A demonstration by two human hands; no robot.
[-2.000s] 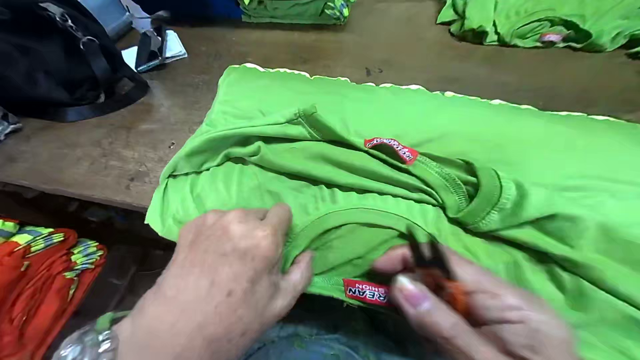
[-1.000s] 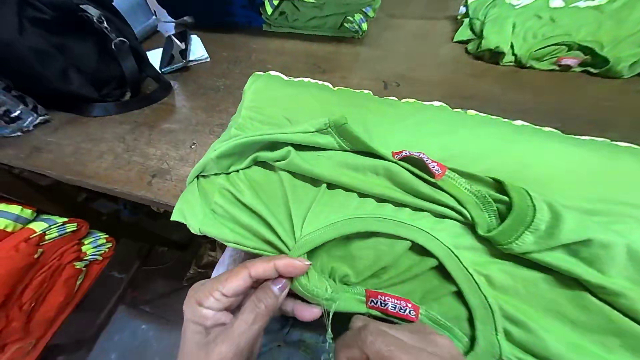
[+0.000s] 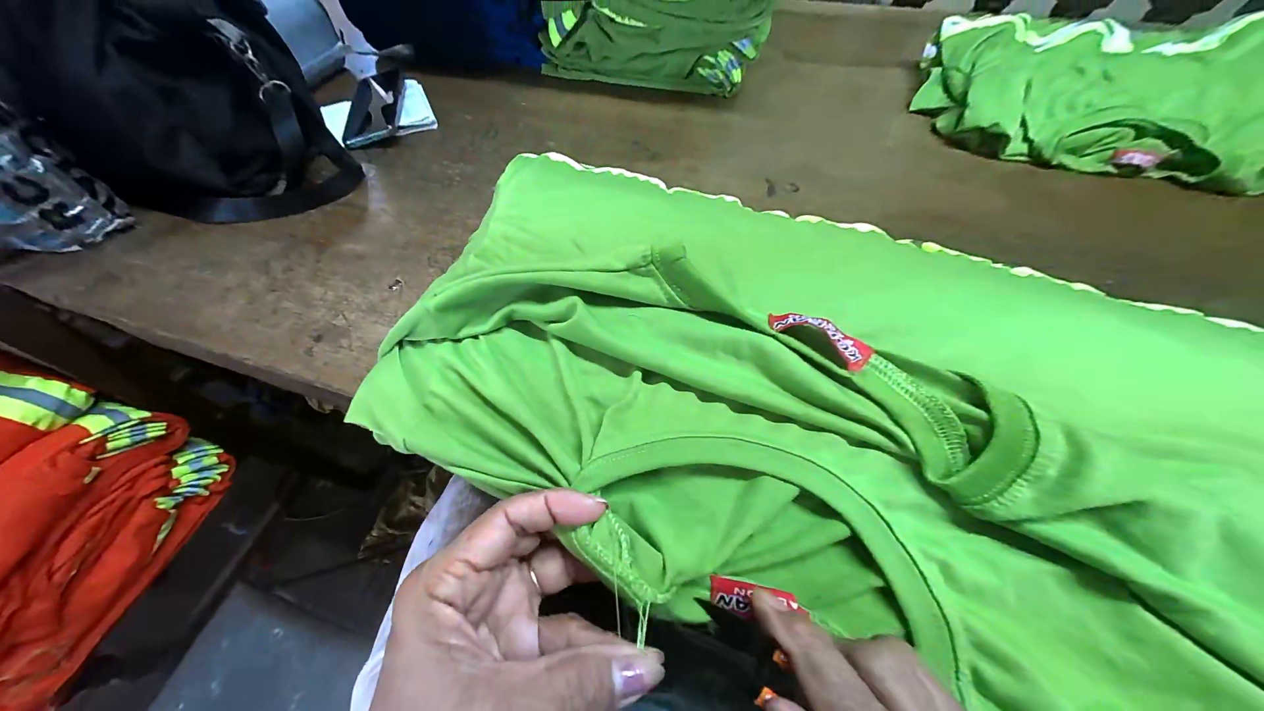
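Observation:
A green T-shirt (image 3: 553, 395) lies on other green garments over the table edge, its round neckline (image 3: 711, 454) turned towards me. My left hand (image 3: 523, 612) is at the seam on the left of the neckline; its forefinger and thumb hold the cloth edge and a loose green thread (image 3: 643, 624). At the red neck label (image 3: 755, 595) is my right hand (image 3: 849, 662), with a dark pointed tool (image 3: 736, 624) with orange parts in it, mostly hidden, probably thread snips. Another red label (image 3: 825, 338) shows on the collar above.
On the brown wooden table (image 3: 247, 296) stand a black bag (image 3: 148, 89), a folded green stack (image 3: 652, 44) and a green garment pile (image 3: 1096, 99). Orange garments with reflective bands (image 3: 89, 523) lie lower left, below the table edge.
My left hand has gone from lying palm down on the shirt to pinching the neckline seam and thread. The dark tool, in view at first, went out of sight and shows again by the label.

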